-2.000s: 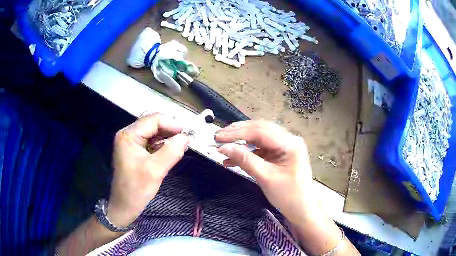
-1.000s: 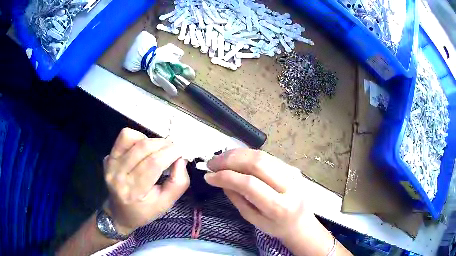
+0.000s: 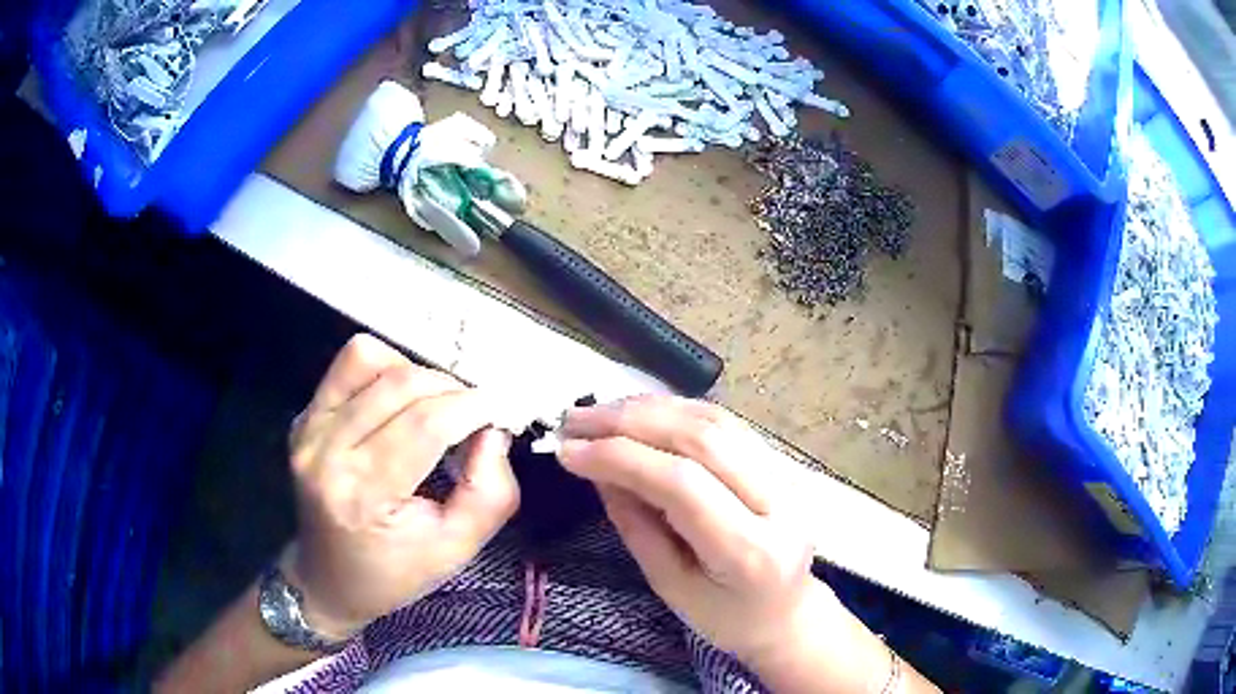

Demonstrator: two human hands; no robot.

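Note:
My left hand (image 3: 400, 475) and my right hand (image 3: 685, 495) are bare and close together at the bench's front edge. Between their fingertips is a small white plastic part (image 3: 545, 442) with dark spots; both hands pinch it. The fingers hide most of it, and its shape is unclear against the white edge. The padded hammer (image 3: 610, 308) lies on the brown cardboard mat (image 3: 651, 244) beyond my hands, its black grip pointing towards my right hand and its head wrapped in a white glove.
A heap of white plastic strips (image 3: 630, 75) and a pile of tiny dark metal pieces (image 3: 830, 217) lie on the cardboard. Blue trays stand at the upper left (image 3: 244, 149), upper right (image 3: 935, 102) and right (image 3: 1064, 407), holding white parts.
Both hands have moved down towards my lap from two seconds ago, uncovering the end of the hammer grip. Over the last second they have barely moved.

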